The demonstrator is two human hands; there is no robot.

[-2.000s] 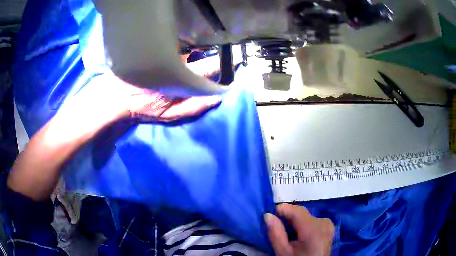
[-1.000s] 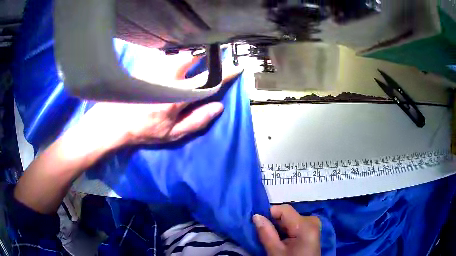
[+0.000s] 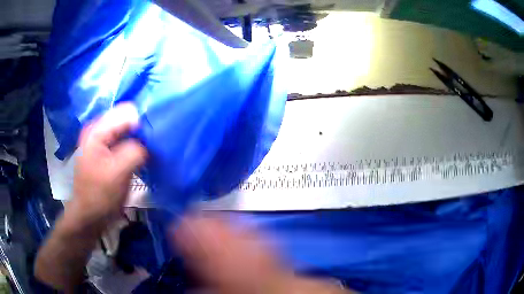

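Observation:
The blue fabric (image 3: 201, 120) lies bunched on the left of the white table, and its tip reaches up under the sewing machine head (image 3: 322, 6). My left hand (image 3: 109, 155) is at the fabric's left side with curled fingers, gripping its edge. My right hand (image 3: 224, 250) is motion-blurred at the table's front edge, just below the fabric's lower end; whether it grips the cloth cannot be told. The presser foot area is partly hidden by glare and the pale machine part.
Black thread snips (image 3: 462, 91) lie right of the needle area. A measuring scale (image 3: 368, 175) runs along the white table's front (image 3: 402, 132). More blue cloth (image 3: 379, 241) hangs below the front edge. The green panel (image 3: 448, 20) is at the upper right.
My left hand has moved left and down from beside the needle area. My right hand has moved left along the front edge. The fabric's right edge has swung left and bunched; the view has shifted.

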